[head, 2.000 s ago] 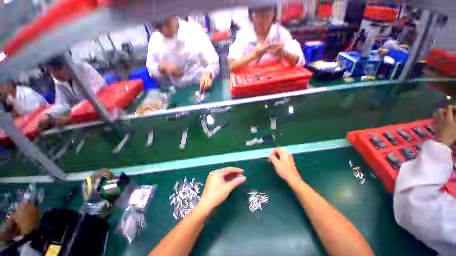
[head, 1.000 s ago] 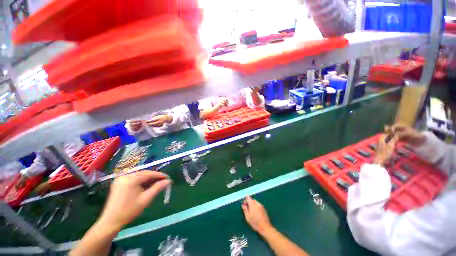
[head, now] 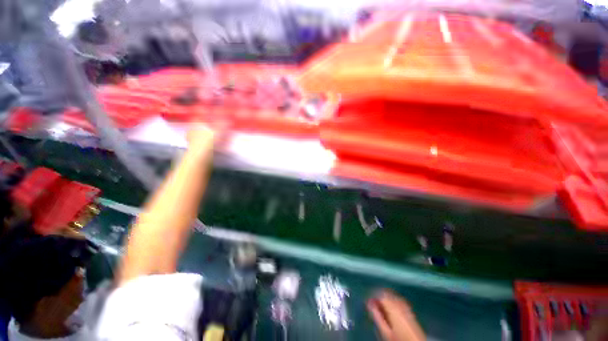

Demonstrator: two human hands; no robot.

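My left arm reaches up at the left, with a white sleeve at the elbow. My left hand [head: 208,133] is blurred against the front of an orange-red tray [head: 257,120] on the overhead shelf; its fingers and any grip cannot be made out. Small dark and silvery shapes show on that tray. My right hand [head: 393,314] is low over the green bench, blurred and partly cut off by the bottom edge. Whether it holds anything cannot be told. A pile of silver slivers [head: 331,302] lies on the bench left of it.
Stacked orange-red trays [head: 447,146] fill the upper right on the pale shelf [head: 267,148]. Silver strips lie on the dark green conveyor [head: 280,206]. A dark-haired person [head: 47,280] is at lower left. A black case [head: 230,313] and clear bags [head: 285,286] lie on the bench; another tray [head: 527,310] is at lower right.
The view has swung left, bringing the shelf trays close. My left hand has risen from above the bench to the shelf. My right hand remains low over the bench.
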